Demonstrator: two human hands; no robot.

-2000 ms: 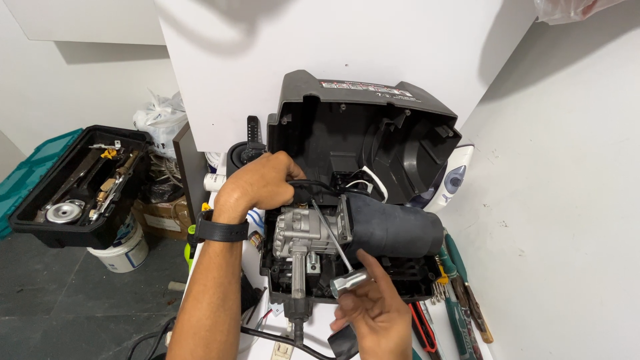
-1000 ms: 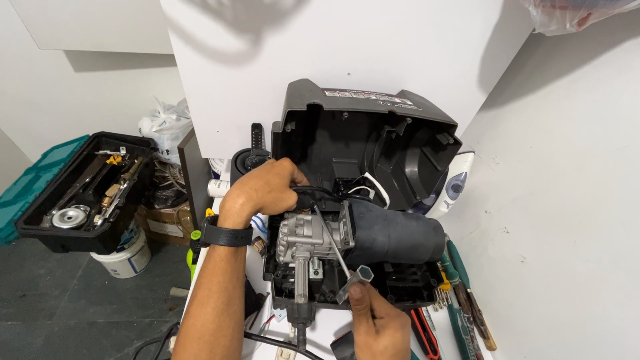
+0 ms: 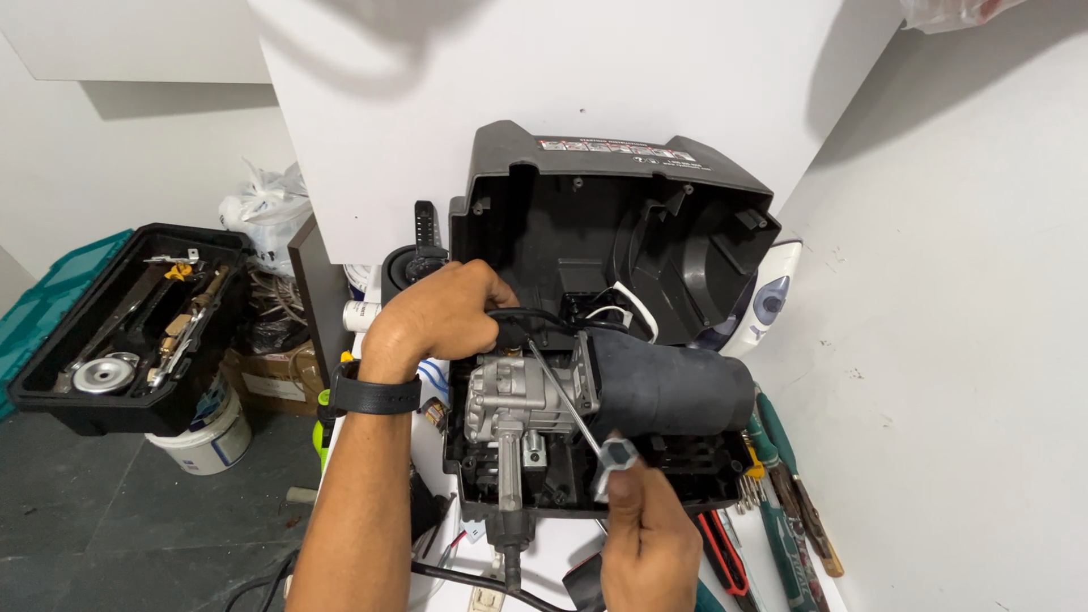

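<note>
An opened machine with a black plastic cover (image 3: 544, 161), a cast metal pump body (image 3: 510, 395) and a dark cylindrical motor (image 3: 671, 382) sits on the white surface. My right hand (image 3: 648, 535) grips a screwdriver with a clear hexagonal handle (image 3: 618, 455). Its thin steel shaft slants up and left across the pump body, and its tip meets a black part beside the black cable (image 3: 540, 314). My left hand (image 3: 446, 319), wrist in a black band, has its fingertips at that black part and cable; they are partly hidden, so what they hold is unclear.
Green-handled tools (image 3: 782, 527) and a red and black tool (image 3: 722, 552) lie right of the machine. A clothes iron (image 3: 765, 297) stands behind it. At the left, an open black toolbox (image 3: 51, 408) rests above a white bucket (image 3: 208, 438). A power cable (image 3: 459, 576) crosses the front.
My right hand has shifted its hold on the screwdriver handle, which points a different way than two seconds ago. My left hand stays at the black part by the cable.
</note>
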